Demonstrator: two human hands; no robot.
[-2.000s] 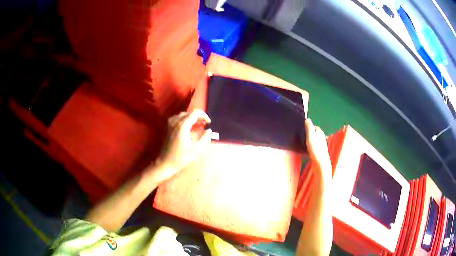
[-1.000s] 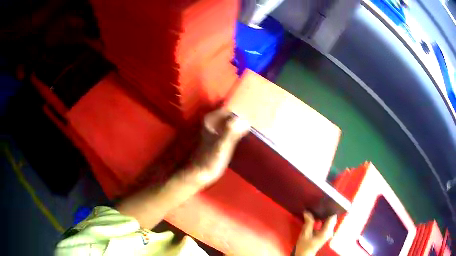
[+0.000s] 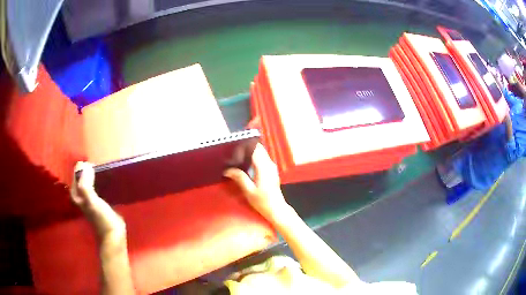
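Note:
A dark, glossy panel (image 3: 173,176) is held tilted up on its long edge, its row of slots along the top right edge. My left hand (image 3: 92,193) grips its left end. My right hand (image 3: 259,178) grips its right end, thumb on the dark face. The panel is above an orange foam tray (image 3: 196,233) with no panel lying in it; the tray's far part looks pale under glare. Whether the panel's lower edge touches the tray cannot be told.
To the right, a tray stack (image 3: 340,152) bears one panel (image 3: 352,98) with pale lettering. More tray stacks (image 3: 427,92) stand beyond on the green bench (image 3: 230,43). A tall orange stack (image 3: 49,127) and a blue crate (image 3: 86,69) are at left. People in blue stand far right.
The view has swung right. The panel, first flat on the tray, was lifted and tilted on edge, and is now held with its slotted edge up. Both hands still hold it.

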